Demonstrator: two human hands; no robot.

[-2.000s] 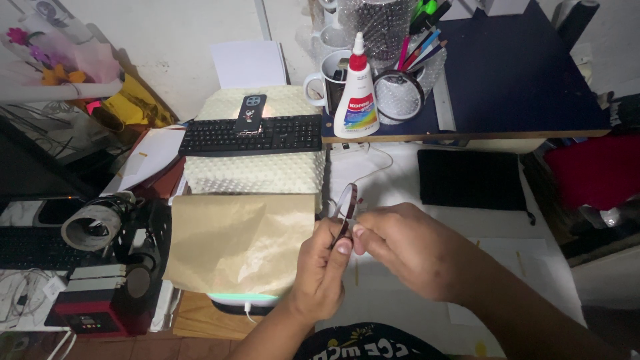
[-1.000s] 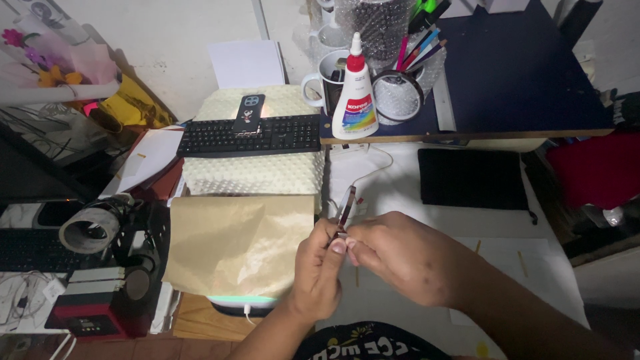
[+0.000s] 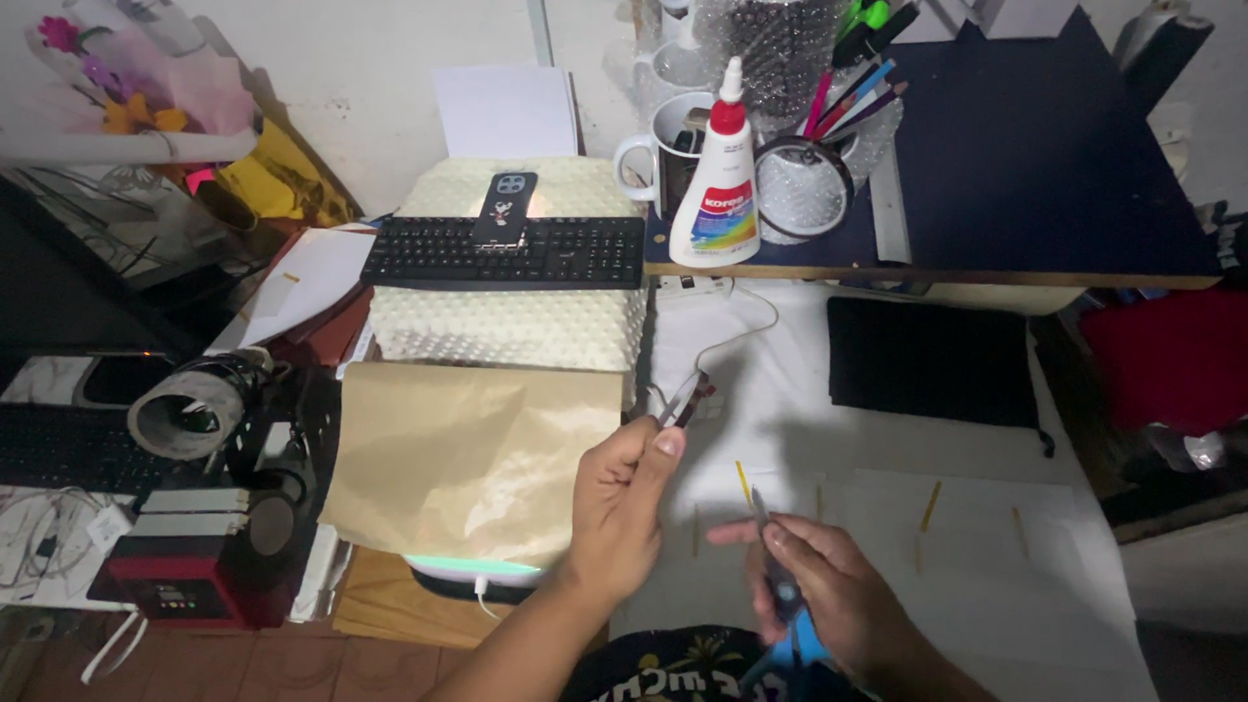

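My left hand (image 3: 624, 502) pinches a small curved band with dark red and pale parts (image 3: 684, 398) between thumb and fingers, left of the white-covered surface's middle. What exactly the band is cannot be told. Lower right, my right hand (image 3: 814, 580) is closed around a pair of scissors (image 3: 775, 565) with blue handles, blades pointing up and away from me. The blades appear together. Under and beside the hands, a white sheet (image 3: 975, 585) bears several short yellow strips (image 3: 931, 505). A brown paper sheet (image 3: 458, 448) lies left of my left hand.
A glue bottle (image 3: 720, 185), a mug (image 3: 673, 146) and a pencil holder stand on the dark blue shelf (image 3: 1024, 166). A black keyboard (image 3: 565, 255) with a phone (image 3: 505, 210) on it lies at back left. A black cloth pouch (image 3: 931, 361) rests at right.
My hands have moved apart; my right hand has gone down toward me and now holds scissors, which do not plainly show in the earlier frames. My left hand still holds the band.
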